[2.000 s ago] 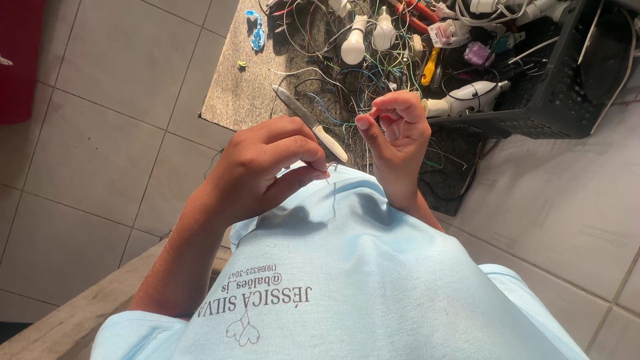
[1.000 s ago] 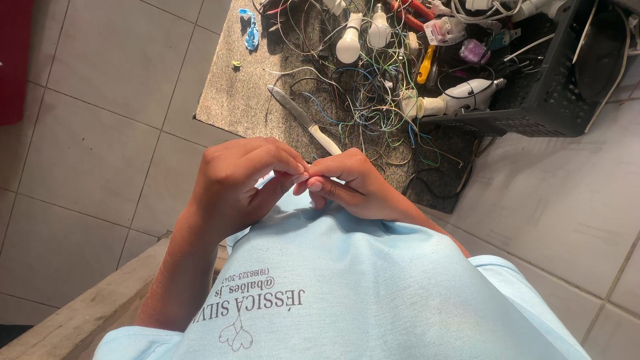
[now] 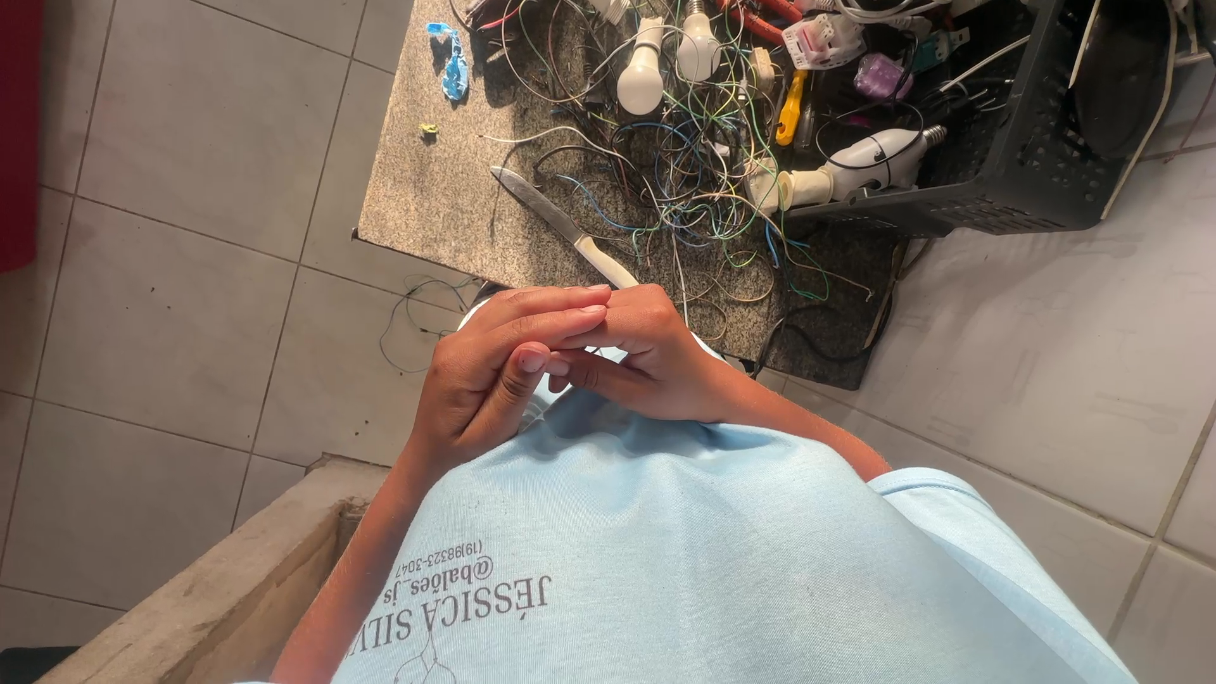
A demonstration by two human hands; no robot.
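My left hand (image 3: 499,370) and my right hand (image 3: 646,351) meet in front of the light blue shirt, at the near edge of the granite-like slab. Their fingertips touch and overlap. Whatever lies between the fingers is hidden, so I cannot tell what either hand holds. Just beyond my right hand's knuckles is a knife with a white handle (image 3: 606,263), its blade pointing to the far left. Farther right on the slab spreads a tangle of thin electric wires (image 3: 689,180). Two white light bulbs (image 3: 641,81) lie at the top of the tangle.
A black plastic basket (image 3: 1016,180) stands on the right with cables in it. Near it are a yellow-handled tool (image 3: 790,109), a bulb in a white socket (image 3: 874,161) and a purple object (image 3: 881,76). Blue scraps (image 3: 454,71) lie at the slab's far left.
Two seconds ago my hands were apart, the right one raised over the slab's edge. They came together one second ago and now overlap more, the left fingers reaching across the right hand.
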